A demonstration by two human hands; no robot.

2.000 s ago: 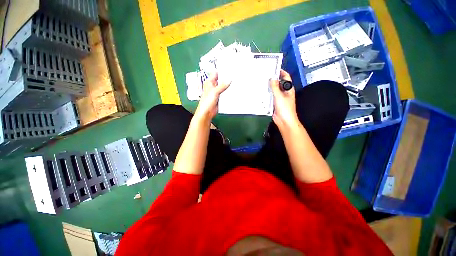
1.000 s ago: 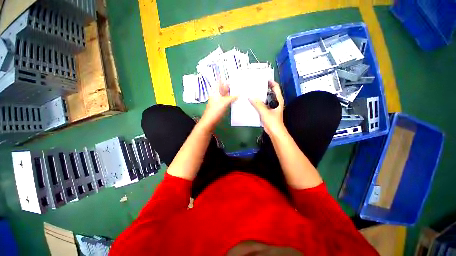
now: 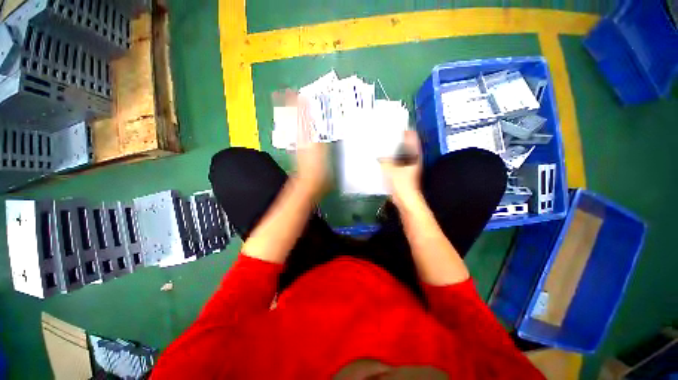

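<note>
A white sheet-metal plate (image 3: 362, 159), glaring and blurred, is held over the gap between the knees. My right hand (image 3: 402, 167) grips its right edge and also has a dark pen-like tool (image 3: 406, 159) in it. My left hand (image 3: 311, 152) is strongly blurred, left of the plate, over the near left part of the loose pile of small plates (image 3: 327, 100). Whether it touches or holds a plate cannot be told. The pile lies fanned on the floor beyond the plate.
A blue bin (image 3: 551, 133) of jumbled brackets stands by the right knee, with a nearly empty blue bin (image 3: 606, 297) nearer. Slotted brackets (image 3: 89, 237) stand in a row at left. Stacked slotted panels (image 3: 56, 67) sit on a wooden pallet (image 3: 130, 122). Another blue bin (image 3: 632, 52) is far right.
My left hand has come off the held plate and moved left to the pile. My right hand stays on the plate. The view has shifted slightly.
</note>
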